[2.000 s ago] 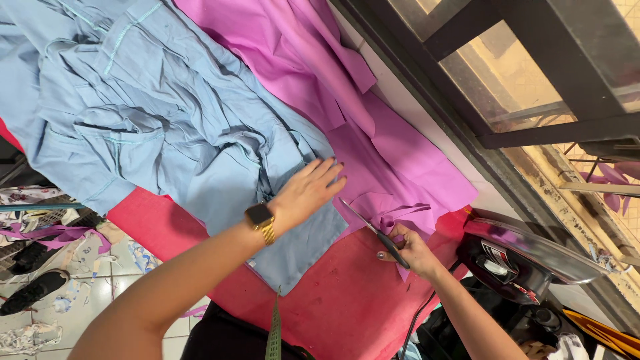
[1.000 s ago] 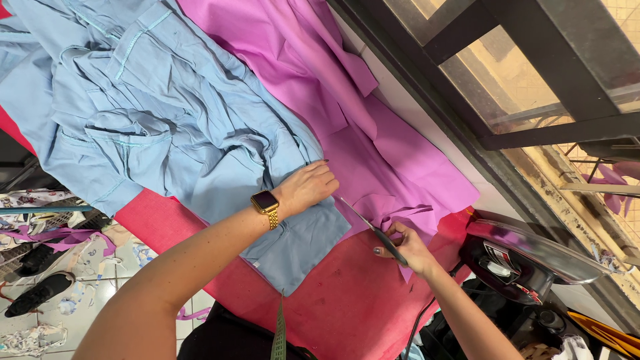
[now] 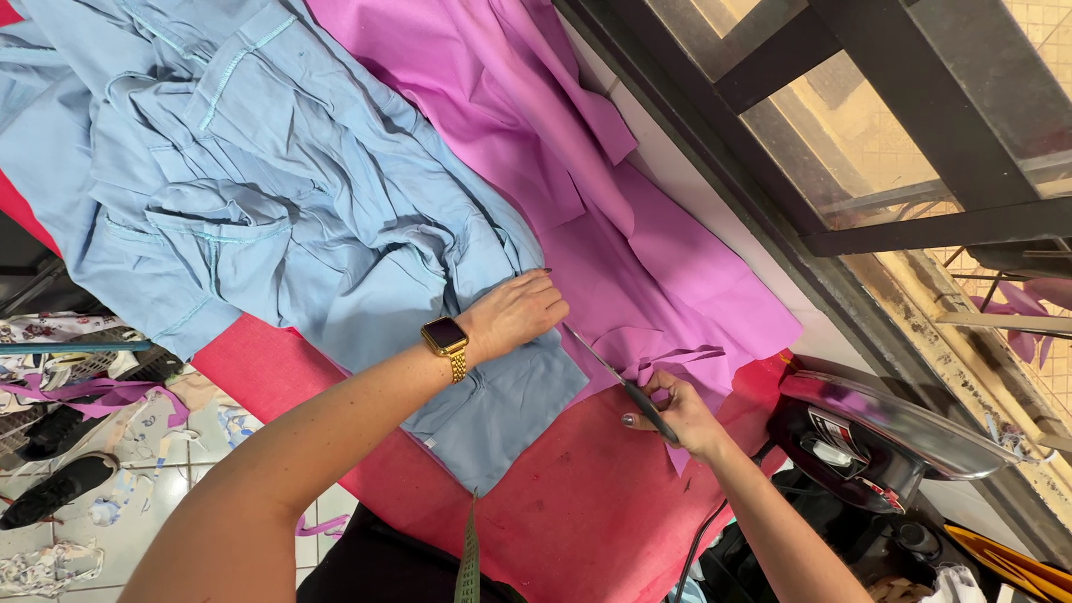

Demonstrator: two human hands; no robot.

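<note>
A light blue garment (image 3: 360, 209) with turquoise seams lies crumpled over purple fabric (image 3: 670, 268). My left hand (image 3: 515, 314), with a gold watch on the wrist, presses flat on the blue garment near its right edge, fingertips by the purple fabric. My right hand (image 3: 678, 410) holds dark-handled scissors (image 3: 641, 402); their blades point up and left toward my left fingers, along the blue edge on the purple fabric. Whether the blades are parted cannot be told. A cut purple flap bunches above my right hand. A measuring tape (image 3: 469, 553) hangs at the bottom centre.
Both fabrics lie on a red-covered table (image 3: 569, 502). An iron (image 3: 846, 444) stands at its right end, its cord running down beside the table. A dark-framed window (image 3: 804, 184) borders the right side. Fabric scraps and black shoes (image 3: 63, 490) are on the tiled floor at left.
My left hand was slightly higher and farther left on the blue garment two seconds ago, with its fingers more spread. My right hand and the scissors have barely moved.
</note>
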